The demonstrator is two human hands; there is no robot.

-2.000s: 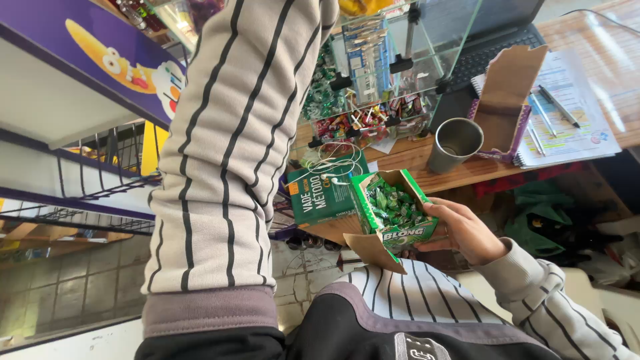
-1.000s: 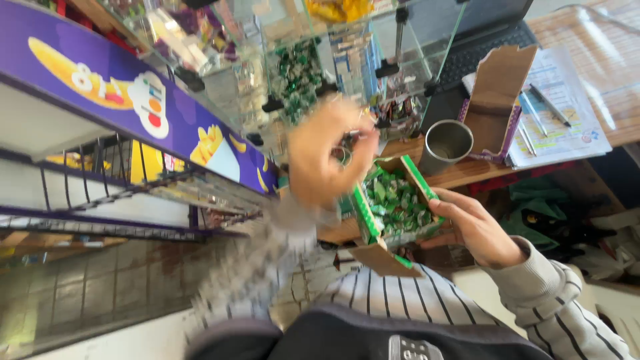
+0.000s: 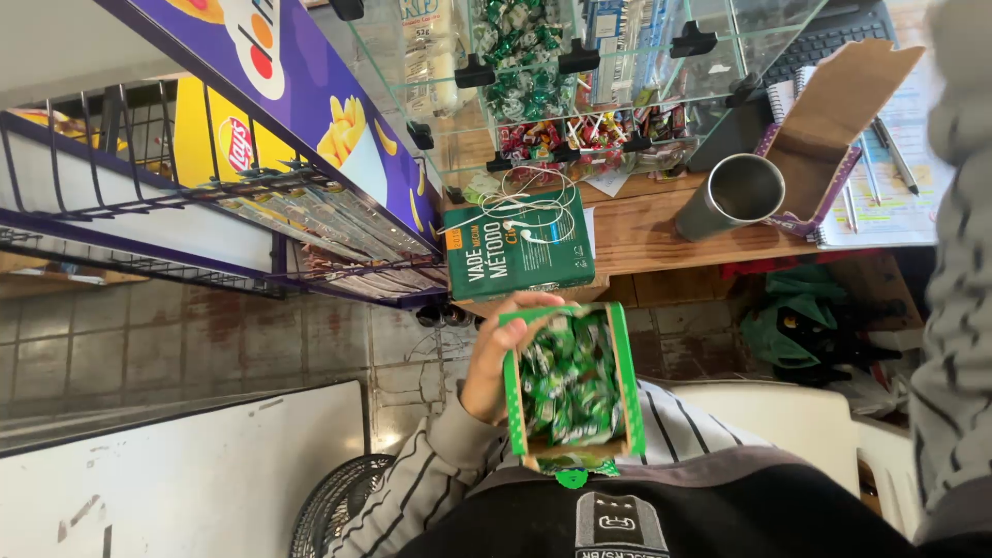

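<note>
My left hand grips the left side and upper corner of a green cardboard box over my lap. Its top is open, and green-wrapped candies fill it, slightly blurred. A green tab shows at its lower edge. My right hand is out of view; only its raised, blurred striped sleeve crosses the right edge. Beyond the box lies a thick green book with white wired earphones on it.
A metal cup, an open cardboard box and a notebook with pens occupy the wooden counter. Behind stands a glass candy display. A wire snack rack is at left; a black fan stands low.
The candy box was gripped by my right hand; now my left hand grips it. My right arm has risen at the right edge. The box's brown flap no longer sticks out toward me.
</note>
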